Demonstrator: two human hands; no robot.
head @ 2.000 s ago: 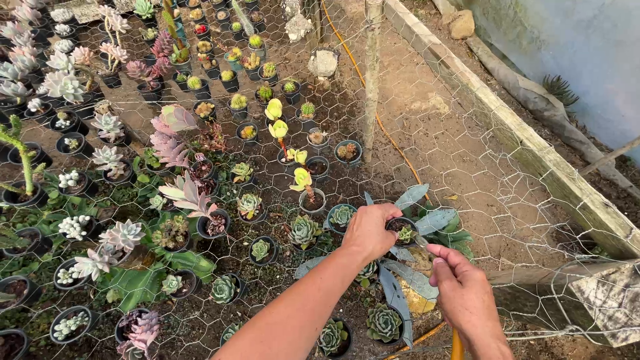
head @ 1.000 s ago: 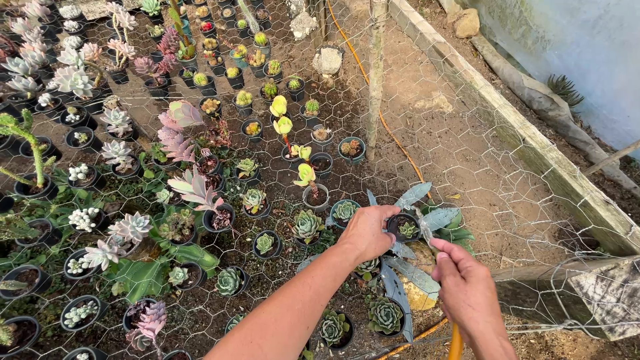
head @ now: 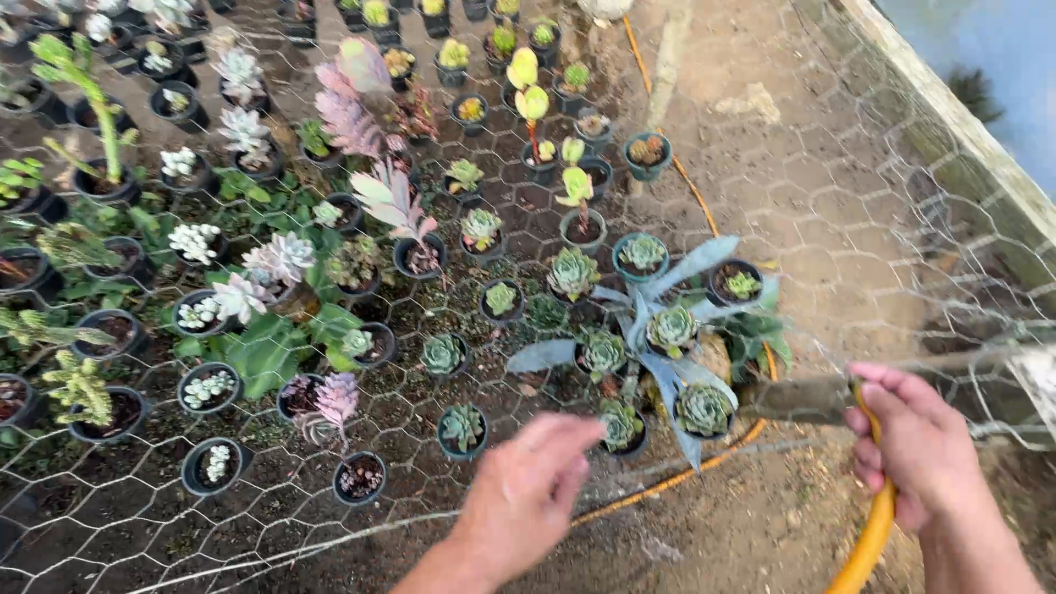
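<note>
My right hand (head: 916, 437) grips the end of a yellow garden hose (head: 870, 528) at the lower right, and a thin spray of water leaves its tip. Blurred by motion, my left hand (head: 532, 487) hovers just below a potted green rosette succulent (head: 620, 426); whether it touches the pot I cannot tell. A small black pot with a light green succulent (head: 740, 285) stands on the mesh by the broad blue-grey leaves of a larger plant (head: 639, 322). Several rosette succulents in pots (head: 704, 410) stand around those leaves.
Wire mesh (head: 825, 223) spreads under and around the pots. Many potted succulents (head: 417, 256) fill the left side. A wooden post (head: 670, 66) rises at the top, and a weathered board (head: 949, 99) edges the right. An orange hose (head: 693, 190) runs across the soil below.
My left hand has let go of the small black pot and moved down and away from it. My right hand with the hose has drawn back to the right. The view has shifted.
</note>
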